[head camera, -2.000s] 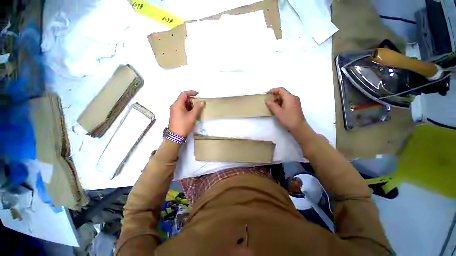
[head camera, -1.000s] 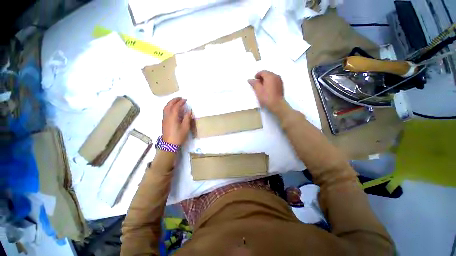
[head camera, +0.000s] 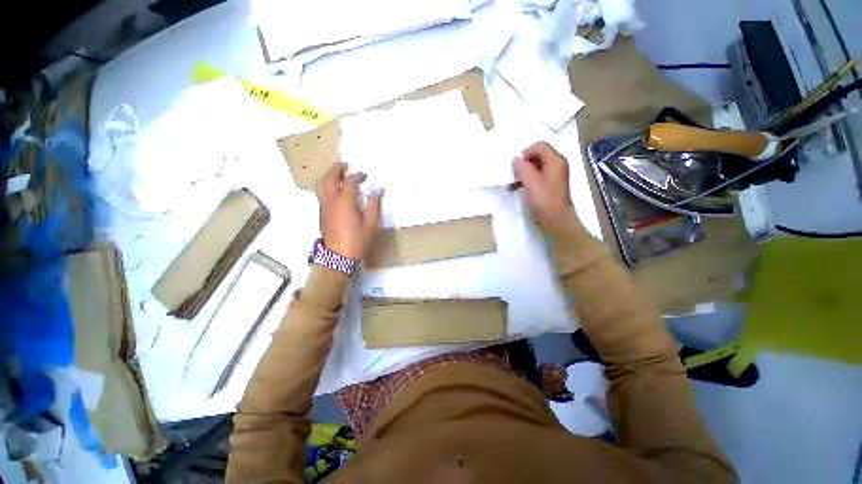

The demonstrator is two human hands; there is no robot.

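Note:
A khaki strip (head camera: 437, 241) lies flat on the white table in front of me. A khaki strip pile (head camera: 435, 322) lies nearer my body. My left hand (head camera: 348, 216) is above the strip's left end, fingers apart, at the lower left of the white sheets (head camera: 411, 142); white on white hides whether it grips anything. My right hand (head camera: 541, 180) is beyond the strip's right end, thumb and finger pinched at the end of a faint white strip (head camera: 444, 200). A holed brown piece (head camera: 310, 156) juts from under the white sheets.
A thick khaki bundle (head camera: 210, 253) and a white-topped strip stack (head camera: 236, 321) lie slanted at left. A large khaki pile (head camera: 104, 350) is at far left. An iron (head camera: 662, 175) rests on its tray at right. A yellow marked strip (head camera: 260, 93) and white scraps (head camera: 539, 71) lie beyond.
Both hands released the khaki strip, which now lies flat. They moved away from me toward the white sheets. Since the last earlier frame, my right hand has shifted right and closed its fingertips.

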